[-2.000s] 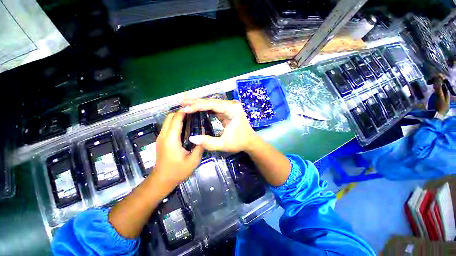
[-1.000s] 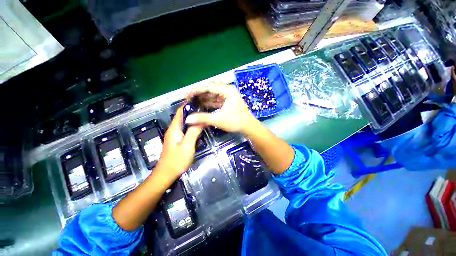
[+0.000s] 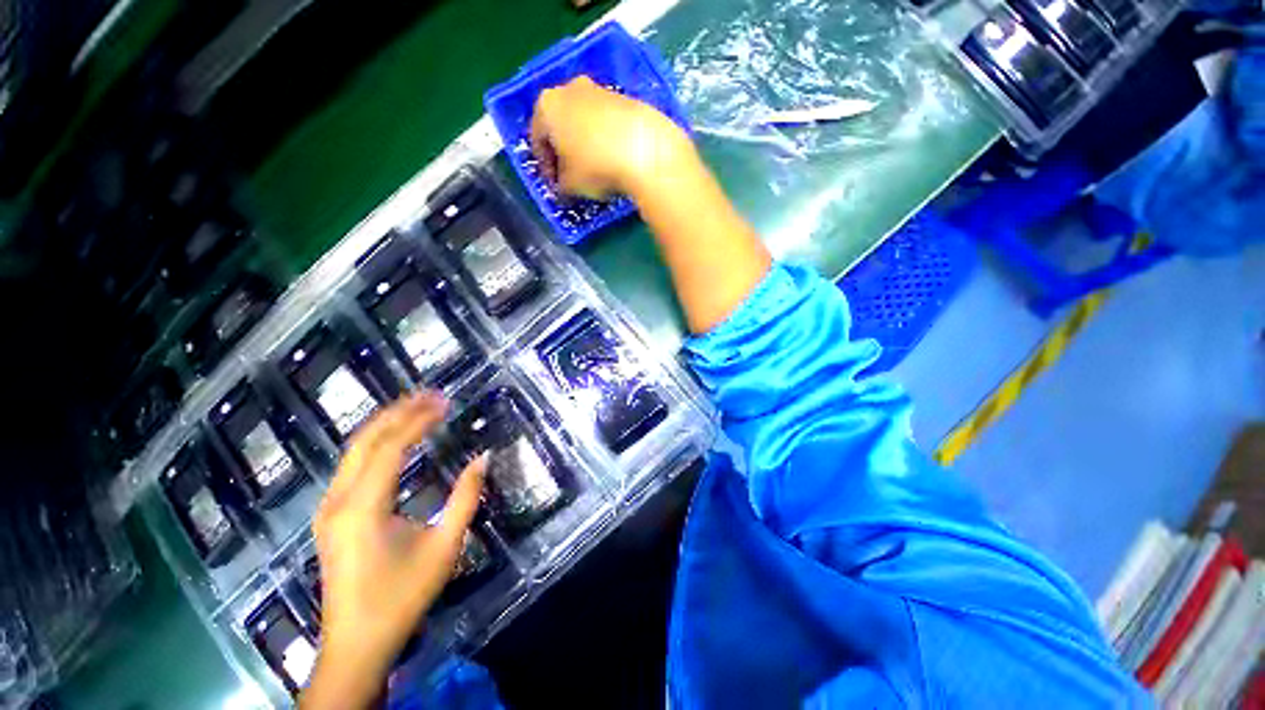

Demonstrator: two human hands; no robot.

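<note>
My right hand [image 3: 599, 142] is in the blue parts bin [image 3: 663, 86], fingers down among tiny pieces; its fingertips are partly hidden, so I cannot tell if it holds a piece. My left hand [image 3: 396, 520] is over the near row of the clear blister tray [image 3: 583, 520], fingers apart and holding nothing. Black phone units with light label areas lie in the tray pockets, one [image 3: 486, 250] at the far right of the back row. A phone unit [image 3: 520, 465] lies just right of my left hand. A dark unit [image 3: 606, 377] under shiny film is in the right end pocket.
Crumpled clear film [image 3: 832, 83] lies right of the bin. A second tray of phone units [image 3: 1027, 63] is at the upper right, beside a person's blue sleeve [image 3: 1193, 180]. A blue stool [image 3: 902, 284] stands below the bench edge. Dark stacked trays [image 3: 63, 541] are at left.
My hands have parted from the phone they held together. My right hand has moved into the bin; my left has dropped over the near row. A phone lies in the formerly empty pocket. The view has shifted.
</note>
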